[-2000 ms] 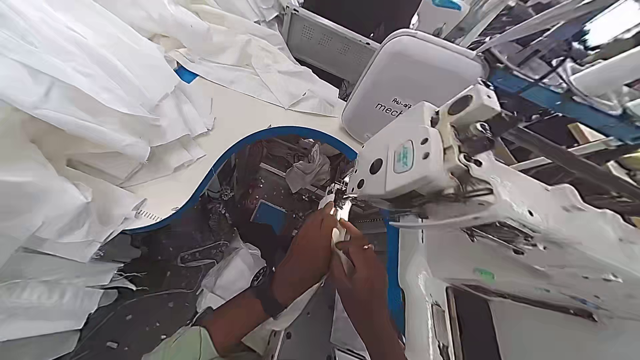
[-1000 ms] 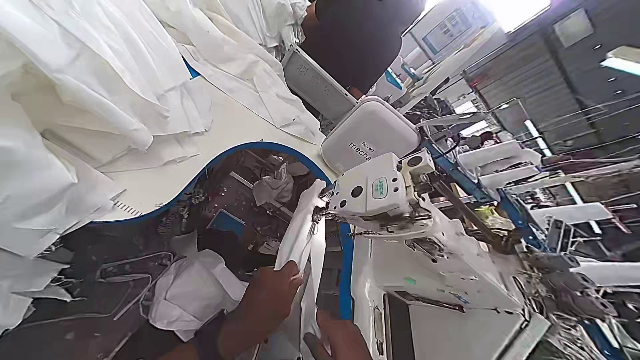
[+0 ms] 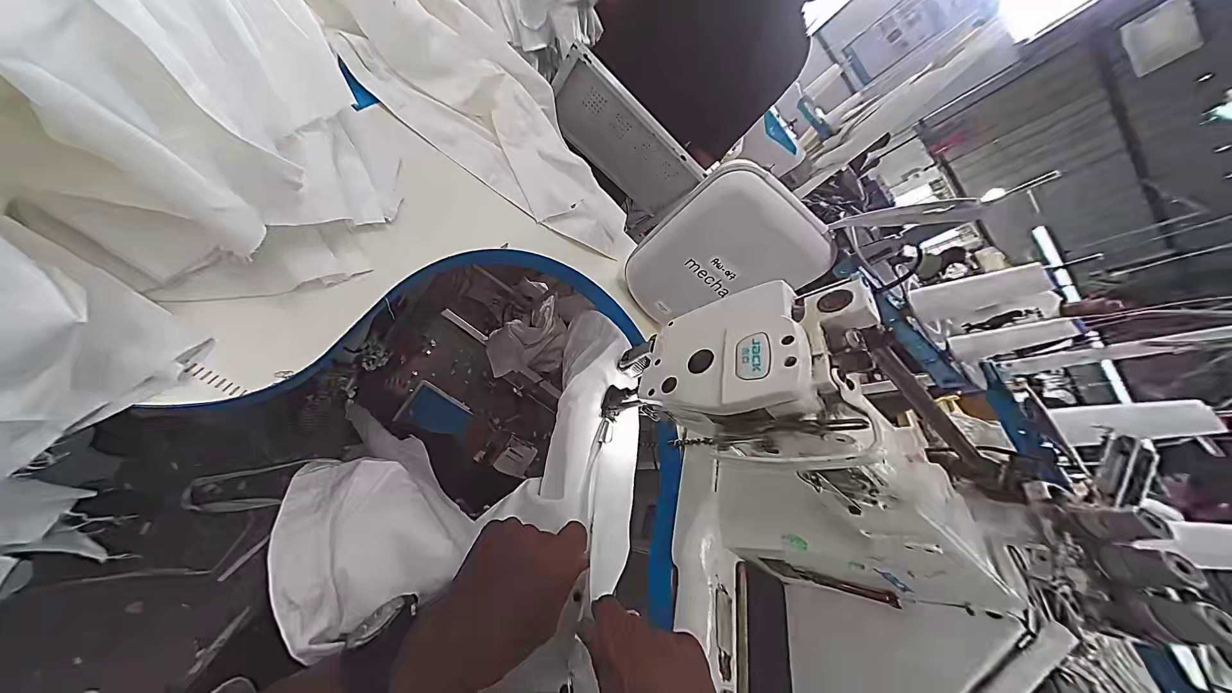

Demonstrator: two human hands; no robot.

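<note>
White fabric (image 3: 568, 472) runs from the needle area of a Jack industrial sewing machine (image 3: 741, 356) down to my hands. My left hand (image 3: 500, 597) is closed on the fabric's left side, its knuckles up. Just right of it and lower, my right hand (image 3: 645, 650) grips the fabric's lower end, partly cut off by the bottom edge. The presser foot (image 3: 621, 395) sits at the cloth, lit by a bright lamp. More white cloth (image 3: 361, 549) hangs to the left of my left hand.
A cream work table (image 3: 452, 212) with a curved blue edge bears heaps of white fabric (image 3: 164, 125). A pale zipped case (image 3: 731, 236) lies behind the machine head. A person in dark clothing (image 3: 703, 67) is beyond it. Scraps litter the floor under the table's cutout.
Both hands have moved from close to the needle down toward the bottom of the view, and a long stretch of white fabric now shows between them and the machine. The view has shifted.
</note>
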